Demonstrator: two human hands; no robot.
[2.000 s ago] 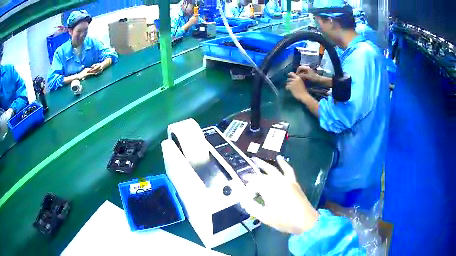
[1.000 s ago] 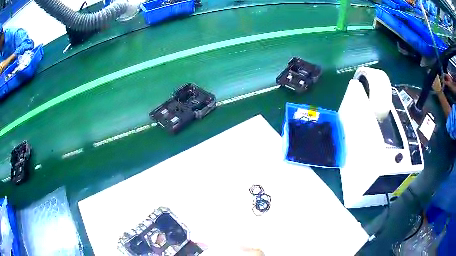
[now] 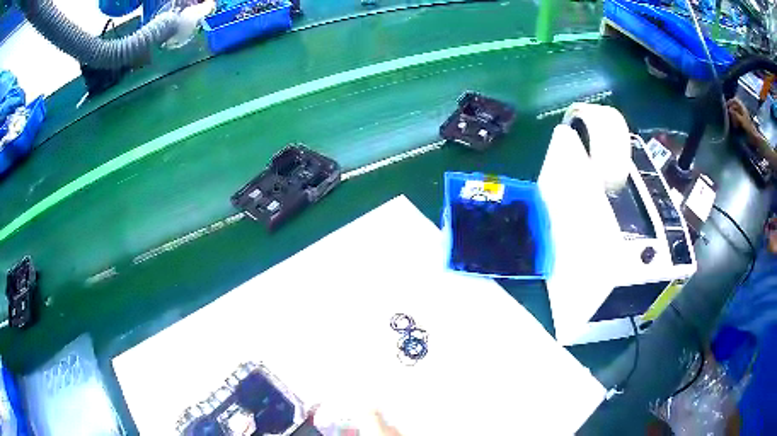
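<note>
An open black plastic housing [image 3: 271,403] lies on the white work sheet [image 3: 315,315] and is cut off by the bottom edge. A pale patch shows inside it; I cannot tell what it is. My right hand [image 3: 353,422] is small, blurred and mostly cut off at the bottom edge, with fingertips just beside the housing's right side; its grip cannot be told. My left hand cannot be made out. Several thin black sealing rings [image 3: 410,339] lie loose on the sheet, right of the housing.
A blue parts bin [image 3: 497,226] of black rings stands beside the white tape dispenser [image 3: 588,213]. More housings [image 3: 288,186] sit on the green belt [image 3: 196,162]. Clear bumpy plastic [image 3: 72,392] lies at lower left. A person's hand [image 3: 739,115] shows at far right.
The view has swung left and down from the dispenser to the sheet. My right hand was open over the dispenser; now it is low at the bottom edge beside the housing.
</note>
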